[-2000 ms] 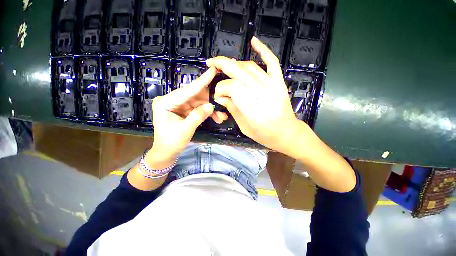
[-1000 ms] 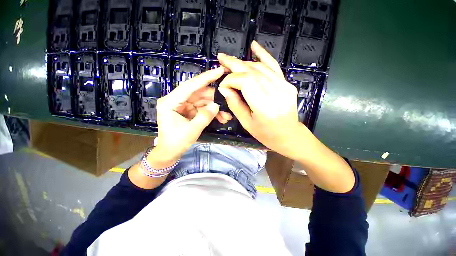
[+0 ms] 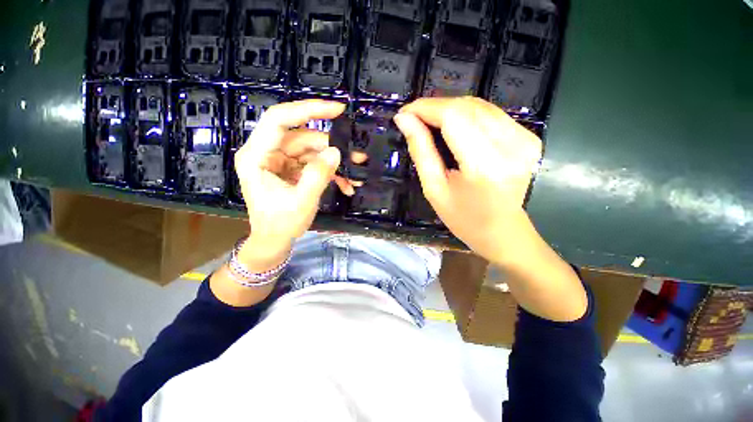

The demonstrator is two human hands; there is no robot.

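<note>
My left hand point(image 3: 285, 169) holds a black plastic phone housing point(image 3: 342, 142) between its fingers above the tray; two fingertips show beside and below it. The housing's outline blends into the dark tray behind. My right hand point(image 3: 479, 165) is to its right, thumb and forefinger pinched together; whether a tiny piece is between them cannot be told. The glossy black blister tray point(image 3: 330, 96) lies under both hands with rows of pockets. Grey-black housings point(image 3: 201, 136) lie in many pockets; my hands cover part of the near row.
The green bench point(image 3: 652, 124) extends on both sides, with pale scraps point(image 3: 38, 37) at the left and one scrap point(image 3: 637, 261) near the front right edge. Cardboard boxes point(image 3: 124, 235) are below the edge. A blue bin point(image 3: 673, 321) is at the lower right.
My right hand has moved right, away from my left fingertips, and its raised fingers have curled in. The left hand has shifted slightly left and still holds the housing.
</note>
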